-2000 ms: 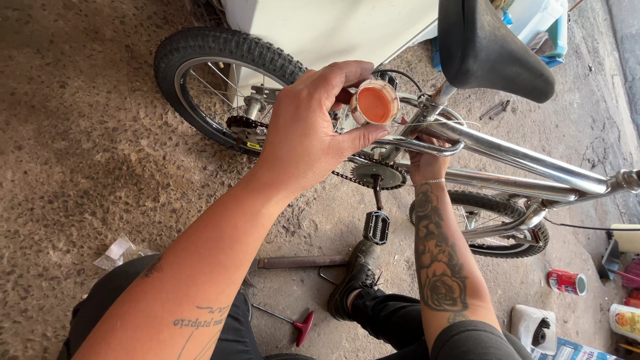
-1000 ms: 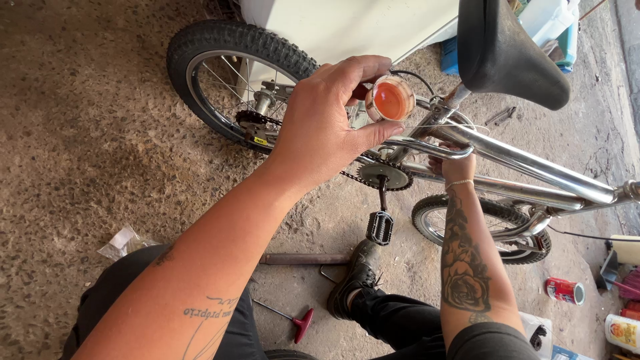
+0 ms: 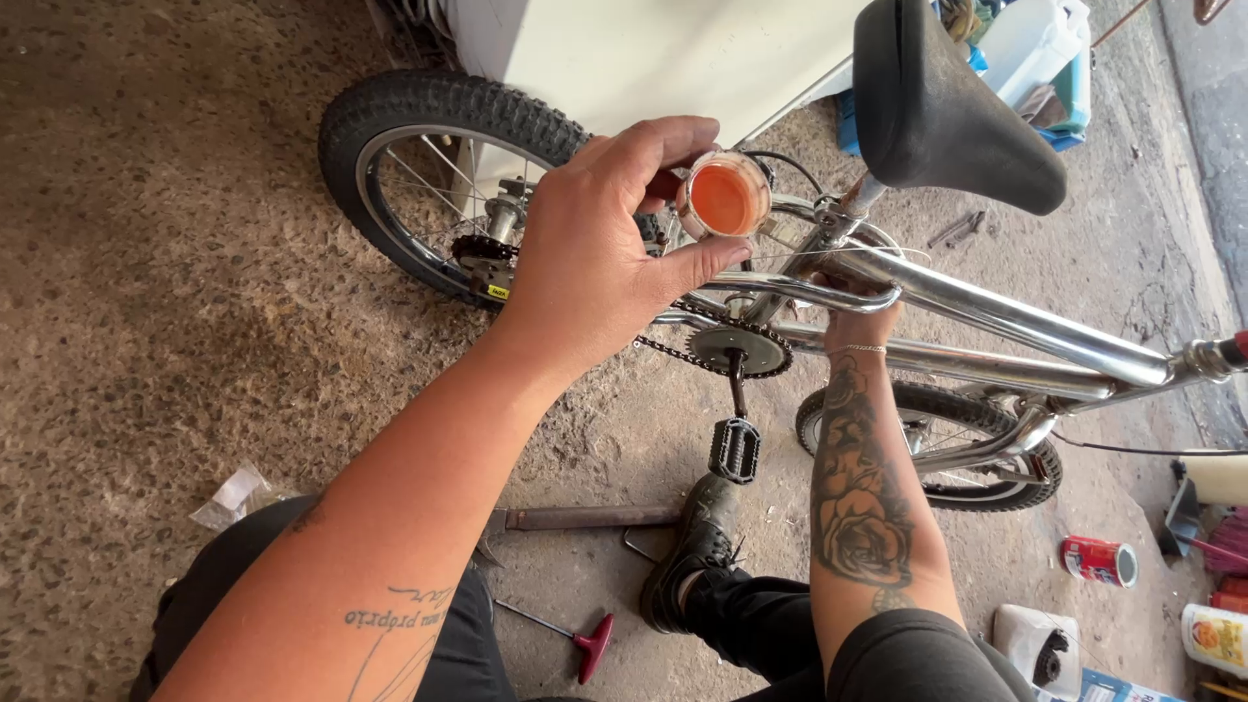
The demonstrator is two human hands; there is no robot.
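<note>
My left hand (image 3: 604, 224) grips a small round tub of orange paste (image 3: 723, 198) between thumb and fingers, its open top facing me. Behind the tub stands a chrome bicycle frame (image 3: 1014, 312) with a black saddle (image 3: 960, 117). My right hand (image 3: 858, 302) is at the frame tubes under the seat post; its fingers are largely hidden behind the metal, so its hold cannot be told. A thin cable (image 3: 887, 251) loops near it. Below are the chainring (image 3: 739, 349) with its chain and a black pedal (image 3: 734, 450). The rear wheel (image 3: 444, 117) lies to the left.
A white panel (image 3: 663, 58) stands behind the rear wheel. On the ground are a hammer (image 3: 595, 517), a red-handled T-handle tool (image 3: 593, 648), a red can (image 3: 1099, 562) and a cut white container (image 3: 1035, 634). A blue bin (image 3: 1072, 97) with jugs stands beyond the saddle.
The tub stays in my left hand and my right hand stays at the frame. The view has shifted slightly; nothing else has plainly changed.
</note>
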